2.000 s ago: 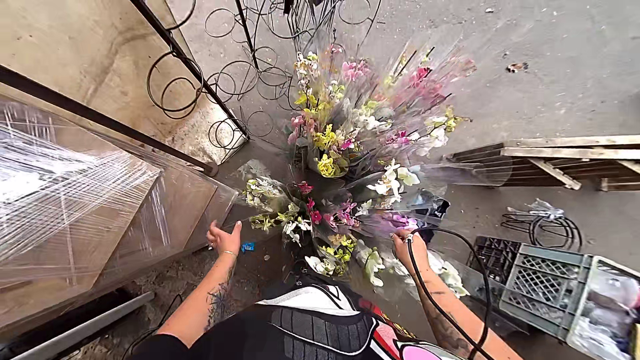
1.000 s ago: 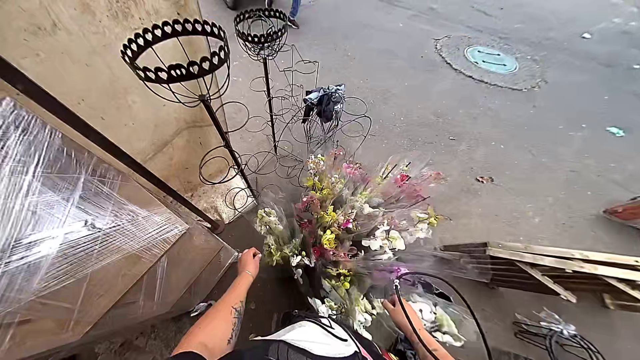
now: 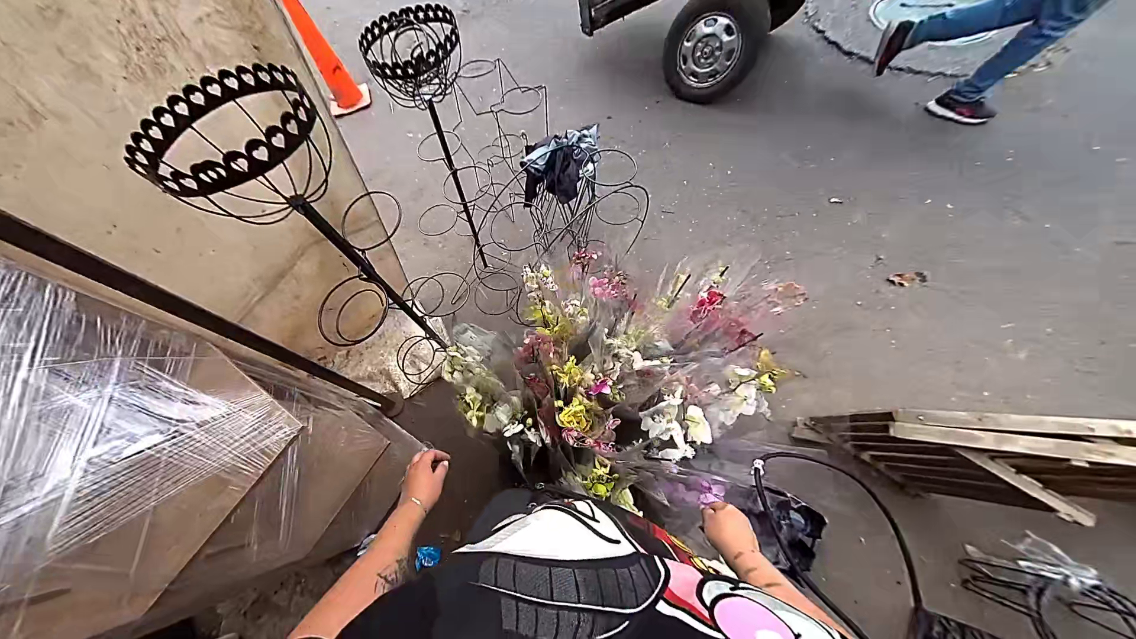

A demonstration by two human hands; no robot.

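My left hand [image 3: 425, 474] is at the lower left with its fingers curled, beside the corner of the plastic-wrapped cardboard [image 3: 266, 444]; whether it pinches the film there is unclear. A mass of flowers in clear wrapping [image 3: 612, 382], white, yellow, pink and red, stands upright in front of me. My right hand [image 3: 729, 530] is closed at its lower right edge, touching a purple flower [image 3: 708, 493]; its grip is partly hidden. A black hoop or cable [image 3: 887, 524] curves close by on the right.
Black metal plant stands [image 3: 373, 275] lean by the wall, with dark cloth [image 3: 564, 164] on one. An orange cone [image 3: 333, 58] stands behind. Wooden pallets [image 3: 994, 444] and coiled cables [image 3: 1047, 586] lie right. A vehicle wheel [image 3: 714, 49] and a person's legs [image 3: 985, 53] are farther off.
The view has tilted up, bringing the plant stands' tops into sight. A vehicle wheel and a person's striding legs now show at the top. My left hand's fingers, spread earlier, are curled in.
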